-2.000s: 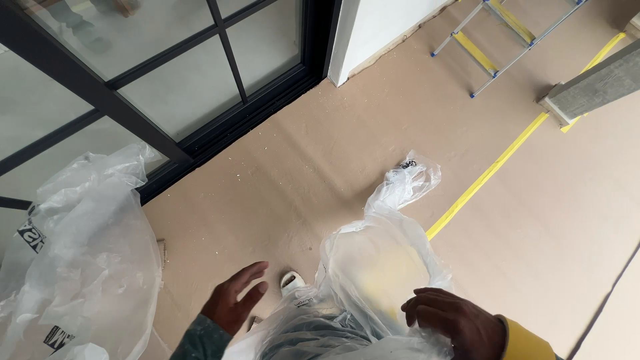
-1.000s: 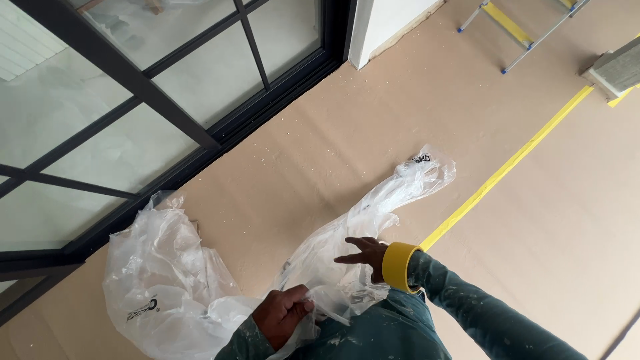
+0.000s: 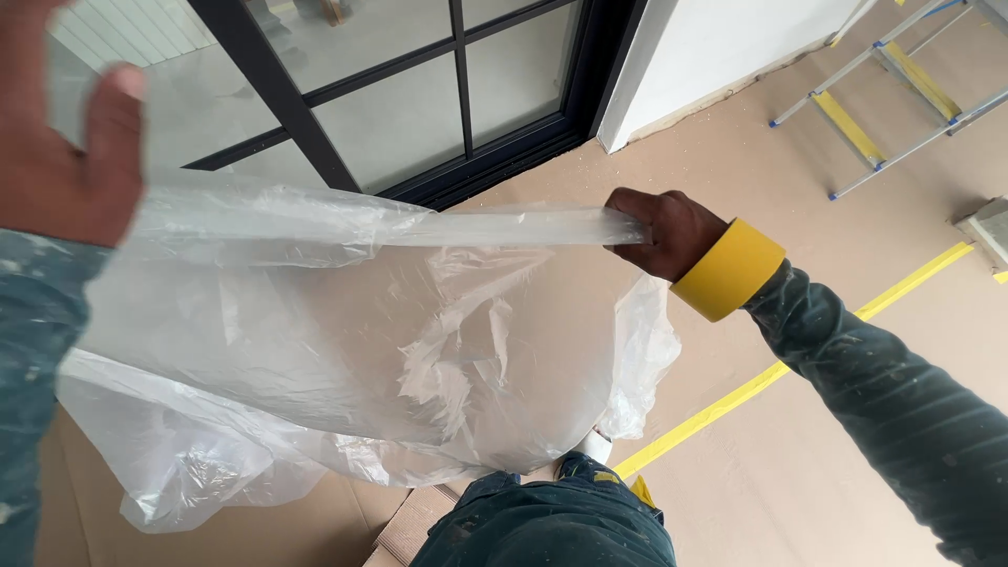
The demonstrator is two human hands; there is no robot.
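Observation:
A clear plastic sheet [image 3: 354, 339] hangs spread in front of me, its upper edge gathered into a band. My right hand [image 3: 669, 232] is closed on the right end of that band. Around my right wrist sits a roll of yellow tape [image 3: 730, 270]. My left hand [image 3: 71, 150] is raised at the upper left, blurred and partly cut off by the frame; the sheet passes beside or behind it, and whether it grips the plastic does not show. Lower folds of the sheet droop at the left and beside my right shoe.
A black-framed glass door [image 3: 394, 94] stands ahead, joined by a white wall [image 3: 709, 55]. An aluminium stepladder [image 3: 874, 102] is at the upper right. Yellow tape [image 3: 709, 413] crosses the covered floor [image 3: 827, 457]. Folded cardboard [image 3: 413, 524] lies near my legs.
The plastic was bunched low near my body and is now lifted and stretched out. My right hand, open one second ago, now holds its edge. My left hand has moved up and left.

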